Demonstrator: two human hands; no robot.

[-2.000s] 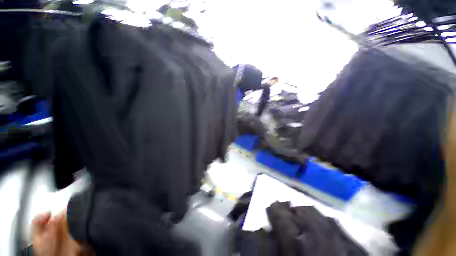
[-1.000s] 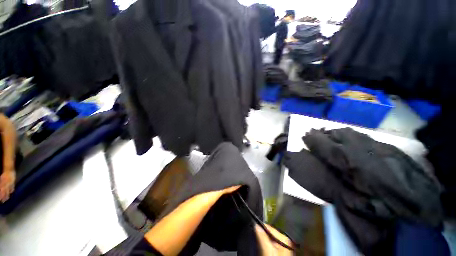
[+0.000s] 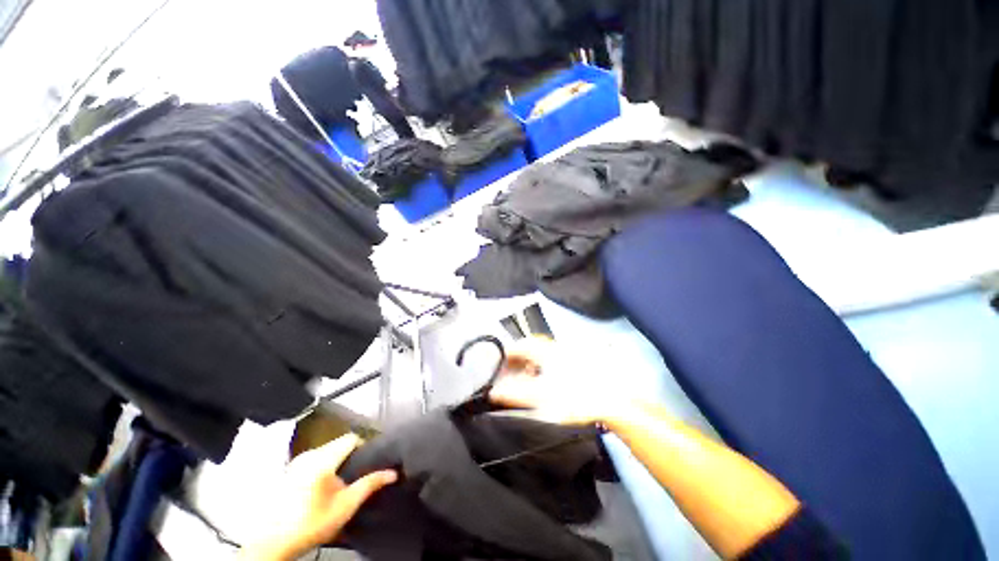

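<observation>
A dark suit jacket (image 3: 433, 482) hangs low in front of me, at the bottom centre. A black clothes hanger (image 3: 482, 348) sits in its shoulders, with the hook sticking up at the collar. My right hand (image 3: 537, 384) is at the neck, gripping the hanger and jacket just beside the hook. My left hand (image 3: 323, 499) holds the jacket's left shoulder edge, thumb and fingers on the cloth. The lower part of the jacket is cut off by the frame's bottom edge.
Finished jackets (image 3: 208, 263) hang on a garment rail (image 3: 82, 153) at left. More dark garments (image 3: 811, 88) hang at top right. The navy pressing board (image 3: 767, 362) is right, with a crumpled jacket heap (image 3: 592, 208) behind it. Blue bins (image 3: 564, 110) and a person (image 3: 323, 93) are farther back.
The view has swung right and down, bringing the navy board into view. The hanger hook now shows at the jacket's neck, and my left hand is on its shoulder.
</observation>
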